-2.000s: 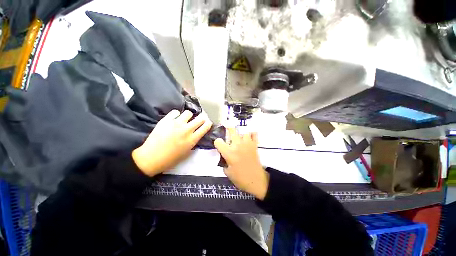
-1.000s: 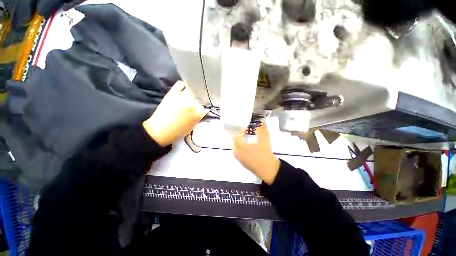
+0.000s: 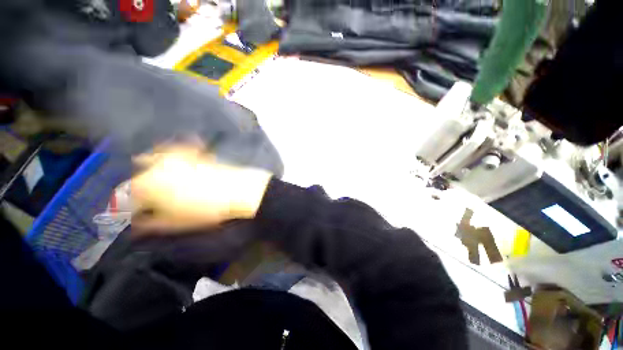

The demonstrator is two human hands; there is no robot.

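The large dark grey garment piece [image 3: 205,116] is raised and blurred across the upper left, away from the machine. My right hand [image 3: 198,188] reaches across my body to the left. It is blurred, with its fingers curled in against the cloth, and seems to grip the garment piece. Dark cloth also lies below the hand, over my lap. My left hand cannot be made out; only a dark area of the left sleeve shows at the lower left. The sewing machine [image 3: 471,147] stands at the right, with no hand at its presser foot [image 3: 437,183].
A blue plastic basket [image 3: 65,212] with white and grey bits stands at the left. Brown-grey strips [image 3: 478,239] and an open cardboard box [image 3: 563,318] lie on the right of the white table [image 3: 341,130]. Dark garment pieces [image 3: 382,31] lie at its far edge.
The view has swung left. My right hand has left the presser foot and moved far left to the garment piece, which has come off the table area beside the needle. My left hand has dropped from sight.
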